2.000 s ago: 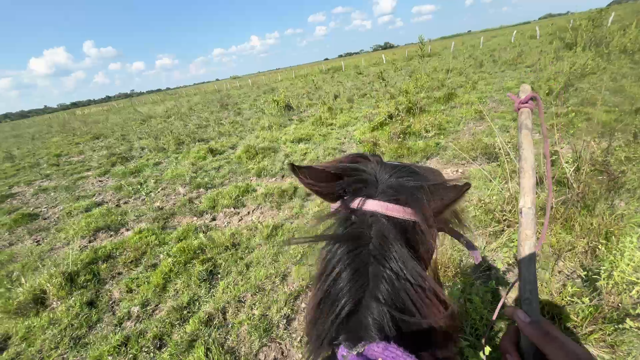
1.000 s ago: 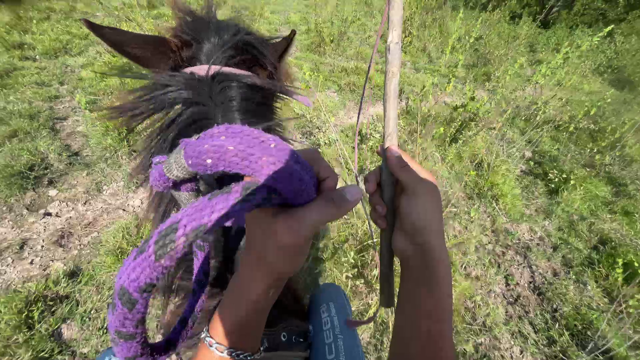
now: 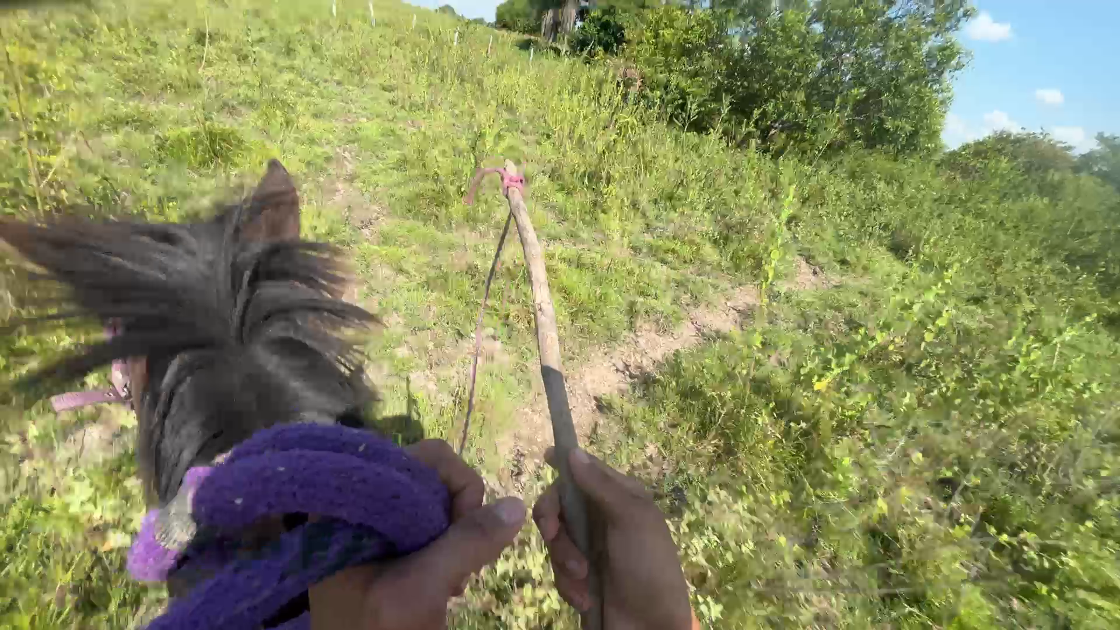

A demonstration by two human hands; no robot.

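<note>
My left hand (image 3: pixel 420 551) is closed around thick purple braided rope (image 3: pixel 324 481), which loops over the horse's neck at the lower left. Beside it, my right hand (image 3: pixel 617 542) grips the lower part of a wooden stick (image 3: pixel 544 324) that stands up and leans slightly left. A pink cord (image 3: pixel 513 181) is knotted at the stick's tip, and a thin length of it hangs down toward my hands. The two hands are close together but apart. Ahead on the left is the dark-maned head of the horse (image 3: pixel 236 350), with one brown ear upright and a pink strap (image 3: pixel 92 399) at its side.
Green grass and weeds (image 3: pixel 420 114) cover the ground ahead. A bare dirt track (image 3: pixel 656 350) runs diagonally past the stick. Leafy trees (image 3: pixel 787 70) stand at the upper right, with dense bushes (image 3: pixel 1006 227) below them. Several pale posts stand far off at the top.
The view has swung from open field to trees. The left hand, unseen two seconds ago, holds the purple rope in both later frames. The horse's mane has lifted and spread out.
</note>
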